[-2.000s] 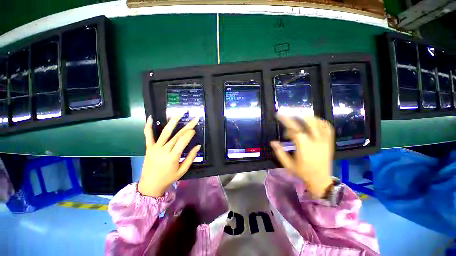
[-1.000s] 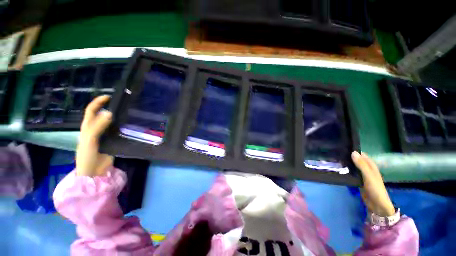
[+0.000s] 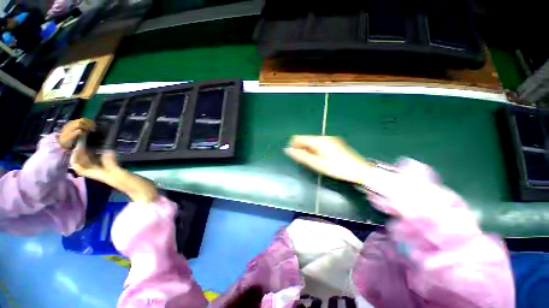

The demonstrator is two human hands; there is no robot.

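Note:
A black phone tray (image 3: 236,120) lies on the green bench at left, slightly tilted in view. Smartphones (image 3: 166,120) lie face up side by side in its slots, screens dark. My left hand (image 3: 111,171) is blurred at the tray's lower left corner; whether it grips the tray cannot be told. A dark patch beside its fingers is too blurred to name. My right hand (image 3: 325,157) is blurred over the bench, right of the tray and apart from it, with nothing visible in it; its fingers are unclear.
Another person's hand (image 3: 73,132) and pink sleeve (image 3: 42,186) are at the left, close to my left hand. More trays stand at far left, at the right edge (image 3: 519,174) and on the raised wooden board (image 3: 385,75). A blue stool is below the bench at left.
The tray, held up in both hands a second ago, is now on the bench further left. My right hand has come off it and moved left. Another person's hand has appeared.

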